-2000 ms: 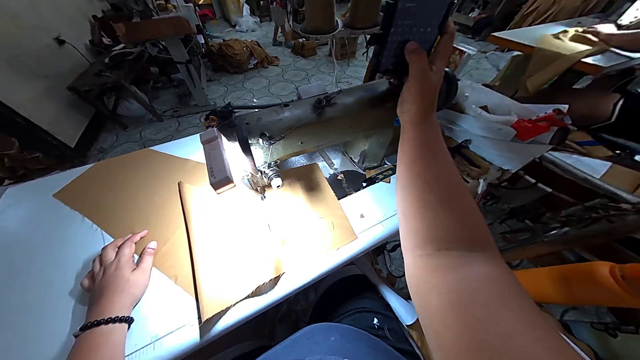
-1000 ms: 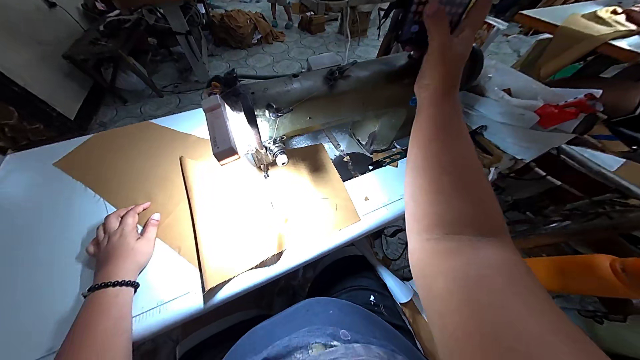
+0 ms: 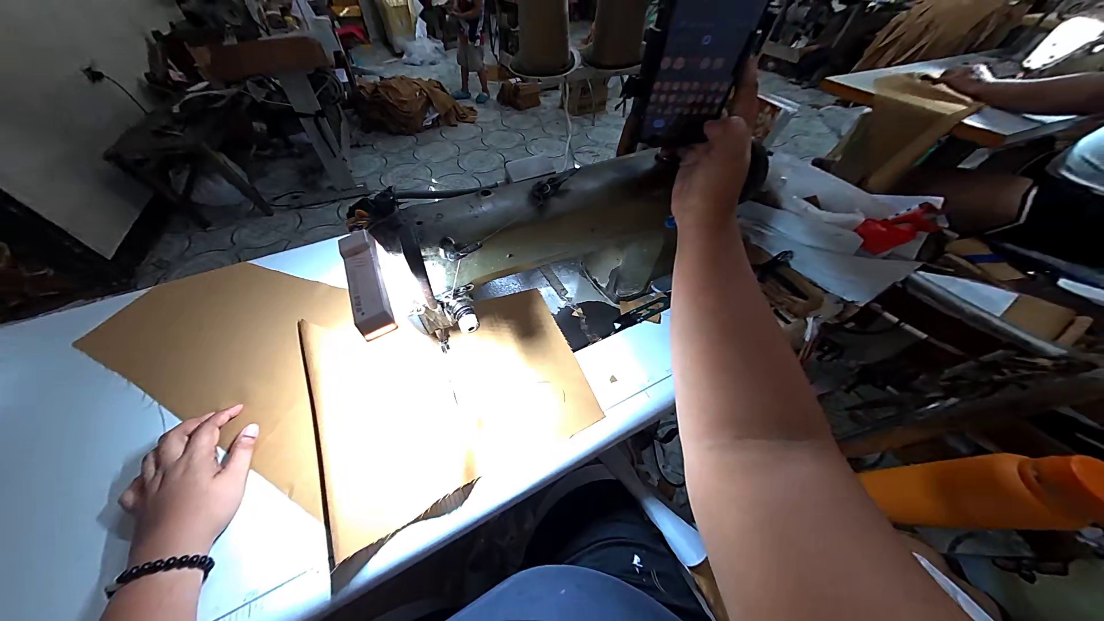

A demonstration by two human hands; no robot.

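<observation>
My right hand (image 3: pixel 718 164) is raised above the far end of a sewing machine (image 3: pixel 552 220), with its fingers around a smartphone (image 3: pixel 700 65) whose screen is lit. Flat on the white tabletop (image 3: pixel 52 405), palm down, rests my left hand (image 3: pixel 191 483), its fingertips at the edge of a tan sheet of material (image 3: pixel 216 336). A folded tan piece (image 3: pixel 345 483) lies partly over that sheet and below the machine's needle area (image 3: pixel 444 336), brightly lit. Beside the needle, a pale box-shaped lamp (image 3: pixel 366 285) is fixed to the machine head.
An orange bottle (image 3: pixel 983 492) is at the lower right. Crumpled plastic with a red piece (image 3: pixel 897 228) lies right of the machine. At another table (image 3: pixel 1009 121), a person's arm rests near brown material. A brown pile (image 3: pixel 414 103) sits on the tiled floor.
The phone in my right hand sits lower in view than one second ago, with more of its screen showing. My left hand stays on the tabletop.
</observation>
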